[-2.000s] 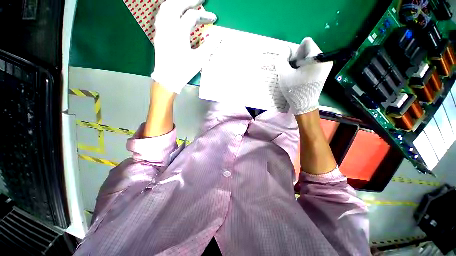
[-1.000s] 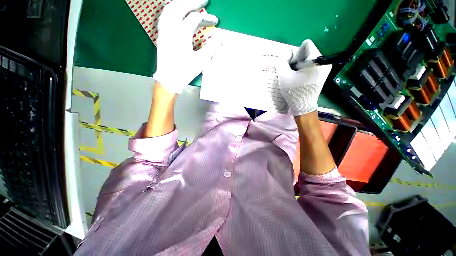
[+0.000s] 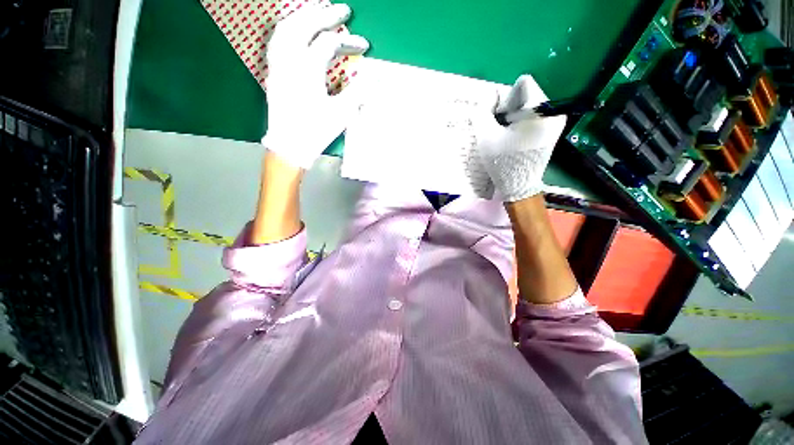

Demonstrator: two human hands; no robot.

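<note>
A white record sheet [image 3: 409, 122] with small dark writing lies at the front edge of the green mat. My right hand [image 3: 521, 143], in a white knit glove, rests on its right side and holds a black pen [image 3: 533, 112]. The pen's rear points right. My left hand [image 3: 309, 83], also gloved in white, is at the sheet's upper left corner, fingers bent and partly apart. It partly covers a cream sticker sheet [image 3: 248, 30] with rows of red marks. Whether it grips either sheet cannot be told.
A circuit board [image 3: 649, 178] with orange coils and black and white blocks is at the right. A black tray with a red-orange bottom [image 3: 631, 278] is below it. A keyboard [image 3: 52, 252] is at the left. A dark object [image 3: 688, 395] is on the floor at lower right.
The view has shifted slightly, and the dark floor object at lower right has moved left in the picture. Both hands keep nearly the same place on the sheet.
</note>
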